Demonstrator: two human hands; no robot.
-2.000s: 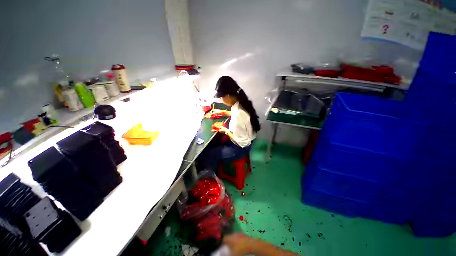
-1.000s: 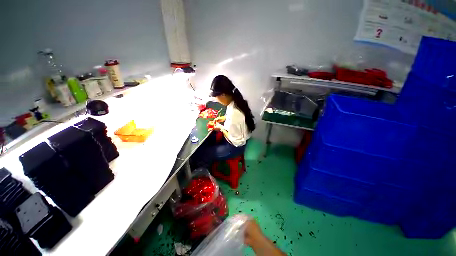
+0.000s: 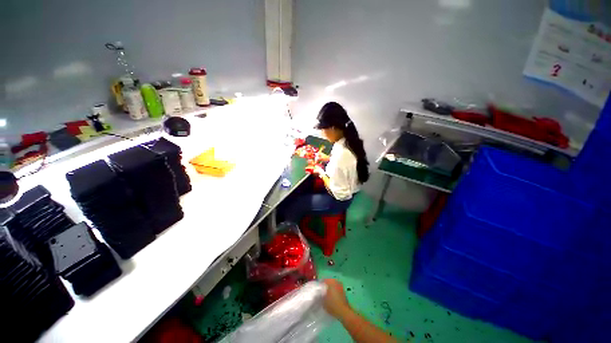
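Observation:
A clear plastic bag [image 3: 285,318] hangs stretched out at the bottom middle, cut off by the lower edge. My right hand [image 3: 334,299] is shut on its upper right corner, with the forearm coming in from the bottom edge. My left hand is not in view. Tall stacks of black tablet cases [image 3: 127,194] stand on the white bench [image 3: 201,234] at left. A shorter pile with a case lying flat on top [image 3: 75,248] stands nearer, and more cases lean at the far left.
An orange tray [image 3: 211,163] lies behind the stacks. A seated co-worker [image 3: 342,167] handles red parts at the bench's far end. A bag of red parts [image 3: 285,251] stands on the floor below the bench edge. Blue crates [image 3: 496,241] are piled at right.
My right hand has come further into view and up, with the plastic bag now visible and stretched from it. The view has turned left, so the bench and co-worker sit further right.

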